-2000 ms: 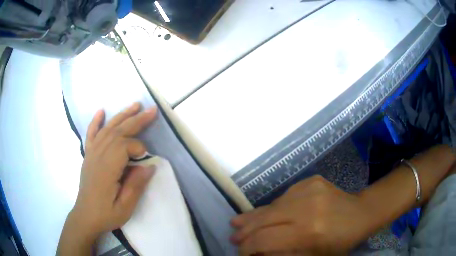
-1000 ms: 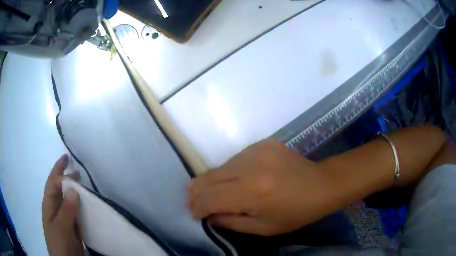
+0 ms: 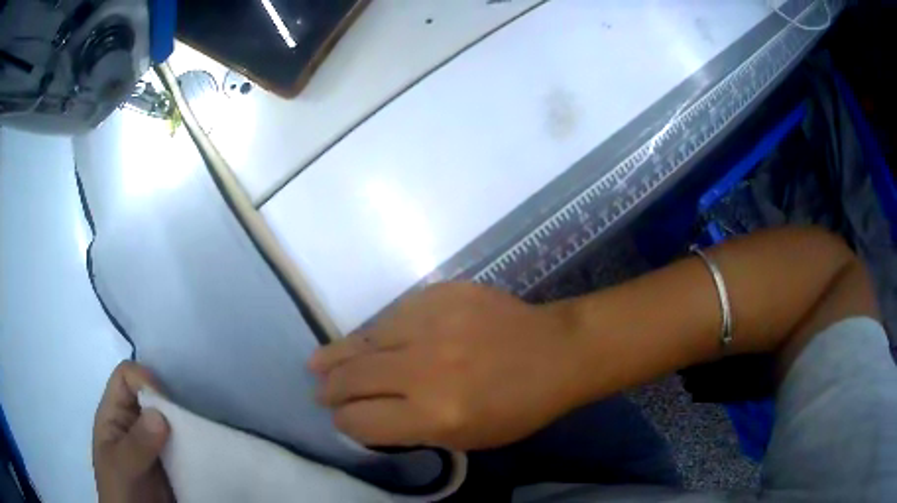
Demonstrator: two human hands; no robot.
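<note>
A pale grey-white panel (image 3: 197, 265) with dark edges runs from the needle area (image 3: 157, 98) towards me. A beige strip (image 3: 258, 228) lies along its right edge. My right hand (image 3: 433, 368) grips the panel and strip at that edge, fingertips on the dark line. My left hand (image 3: 130, 432) pinches a folded-over white end (image 3: 236, 462) of the fabric at lower left. The near end curls under my right hand. The machine head (image 3: 74, 64) covers the far end of the panel.
A smartphone (image 3: 270, 39) with a brown edge lies beside the machine. A ruler tape (image 3: 610, 182) follows the table's front edge. Blue crates (image 3: 752, 162) with dark cloth stand below at right, over a speckled floor (image 3: 688, 432). A white cord (image 3: 802, 20) lies at the far right corner.
My left hand has moved off the panel's middle to its lower left, turning the fabric end over. My right hand has moved left along the edge, and the camera view has shifted.
</note>
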